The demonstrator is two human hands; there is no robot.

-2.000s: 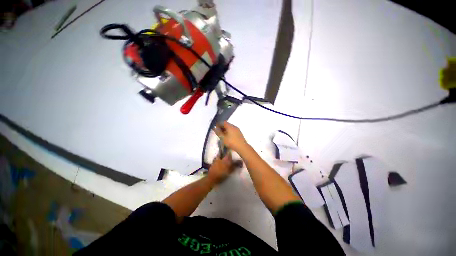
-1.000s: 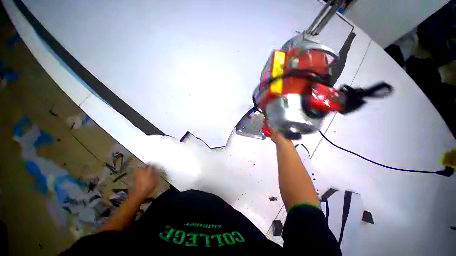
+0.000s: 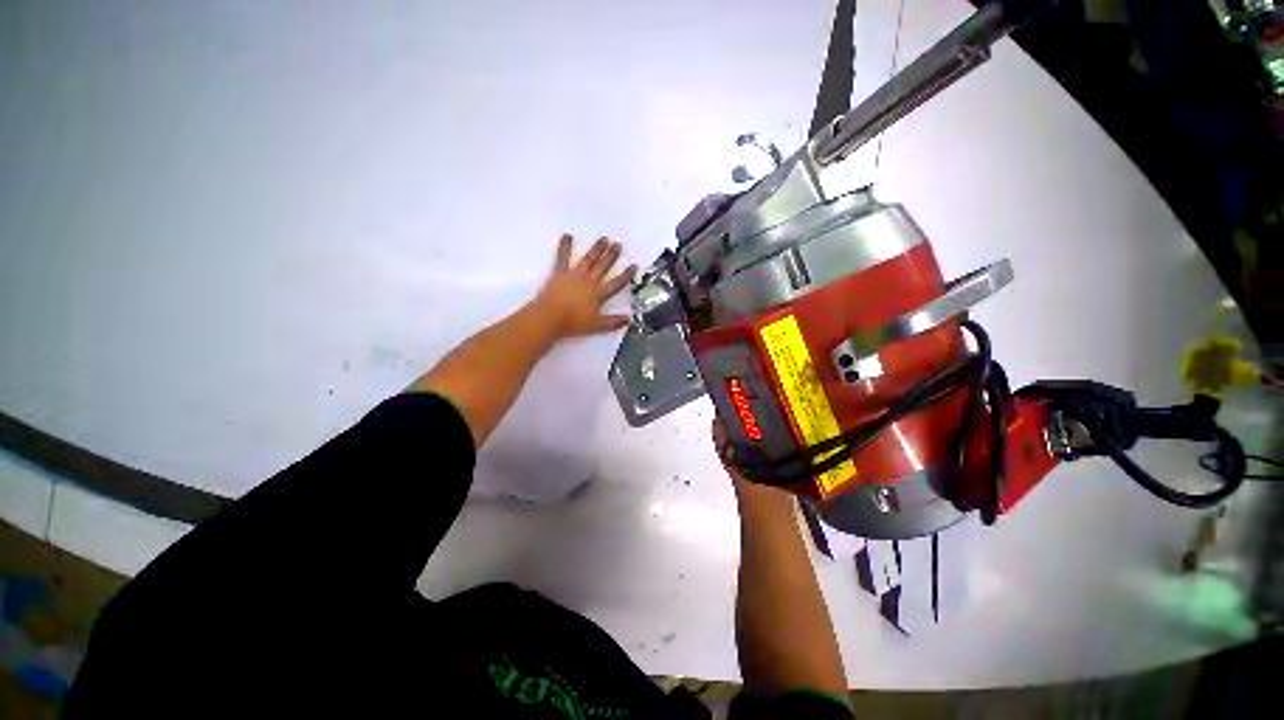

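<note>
The red and silver cutting machine [image 3: 845,366] stands right of centre, with a yellow label and red digits on its motor. Its flat grey base plate [image 3: 653,377] shows at its left foot. My left hand [image 3: 580,293] lies flat with fingers spread on the white paper marker [image 3: 310,211], fingertips close beside the machine's presser foot area. My right hand [image 3: 727,447] is at the machine's near side, mostly hidden under the motor; its grip on the handle is hidden. The blade is not clearly visible.
Cut pieces with dark edges [image 3: 913,570] lie behind my right forearm. A black cord loops over the motor towards a yellow plug connector [image 3: 1212,366] at right. A dark fabric edge [image 3: 155,471] runs at lower left, above the littered floor [image 3: 42,619].
My left hand has moved from the table's near edge onto the paper by the machine. The machine appears larger and turned, its digits now showing. My right hand stays at it.
</note>
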